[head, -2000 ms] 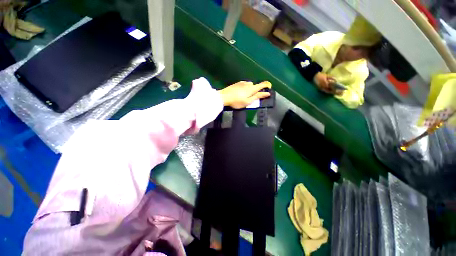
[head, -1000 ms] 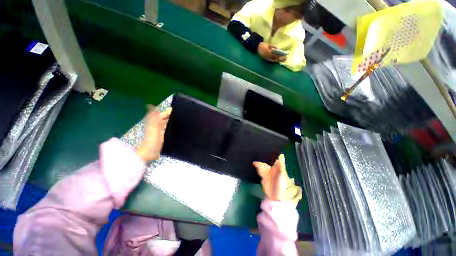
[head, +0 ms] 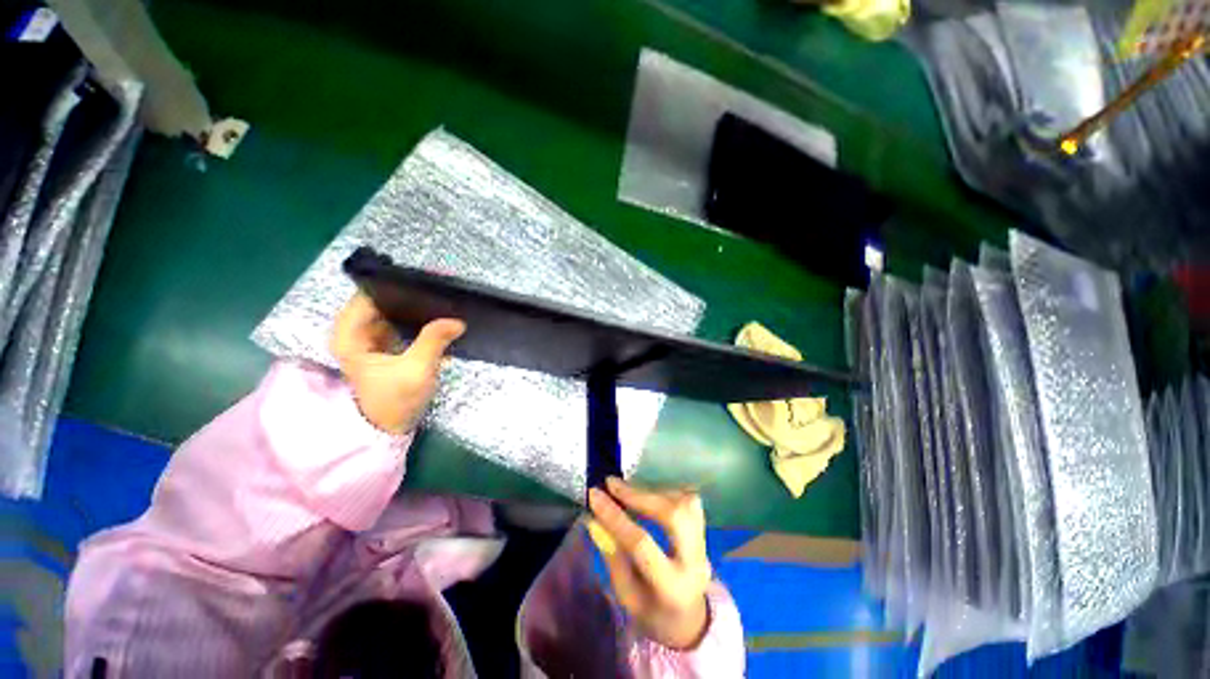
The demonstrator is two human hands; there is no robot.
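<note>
A black panel (head: 531,329) is held tilted, nearly edge-on, above a silvery bubble bag (head: 511,219) on the green bench. My left hand (head: 392,358) grips the panel's left end, thumb on the near face. A narrow black strip (head: 603,427) sticks out from the panel's middle towards me. My right hand (head: 650,557) pinches the strip's near end between its fingers. The tan wiping cloth (head: 792,418) lies crumpled on the bench, partly behind the panel's right end.
Upright stacked bubble bags (head: 995,451) stand at right, more behind. Another black panel (head: 783,192) lies on a bubble bag on the far belt. Bubble bags (head: 60,279) lie at left beside a pale post (head: 139,66). A thin orange-brown tool (head: 1135,96) hangs at upper right.
The panel has turned from face-on to nearly edge-on. My right hand has left its right end and now holds the strip at its middle. The view has shifted, and the cloth shows on the bench.
</note>
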